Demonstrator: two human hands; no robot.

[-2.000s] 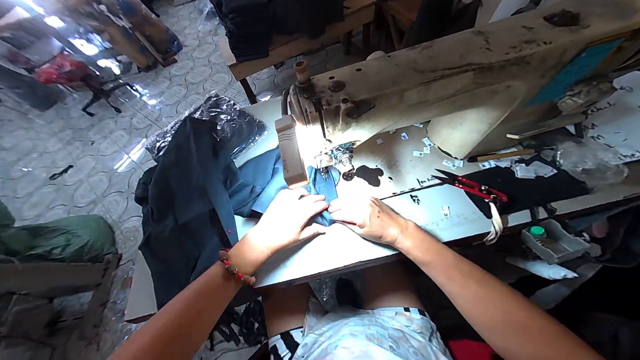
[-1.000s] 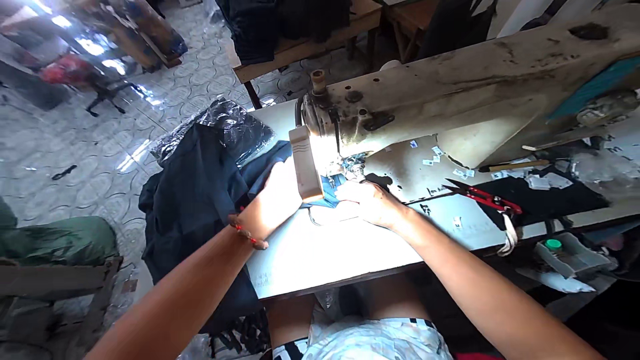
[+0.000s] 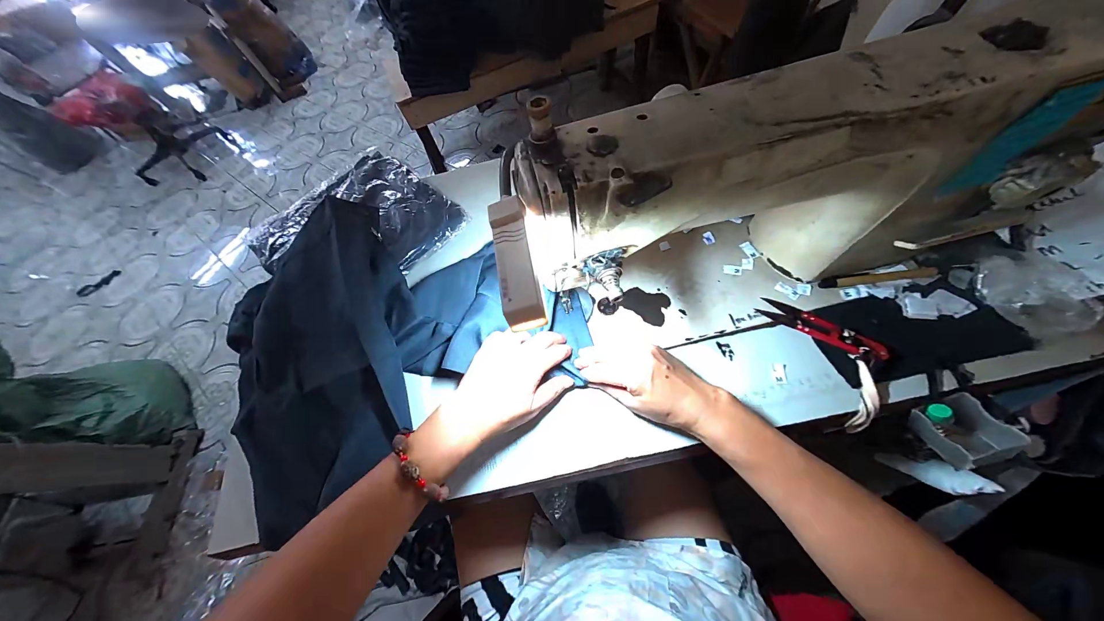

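Observation:
A sewing machine with a stained body stands across the white table, its lamp lighting the presser foot. Dark blue fabric runs under the foot, and its bulk hangs over the table's left side. My left hand, with a beaded bracelet at the wrist, pinches the fabric's near edge just in front of the foot. The fingertips of my right hand grip that same edge from the right, close to the left thumb. A pale box-shaped attachment on the machine head partly covers the fabric.
Red-handled thread snips lie to the right, partly on black cloth. Small paper labels are scattered on the machine bed. Clear plastic wrap lies at the back left. A grey tray with a green-capped bottle sits beyond the front edge at right.
Both hands have come back toward the table's front edge from beside the foot, where they were one second ago. More blue fabric now shows in front of the foot.

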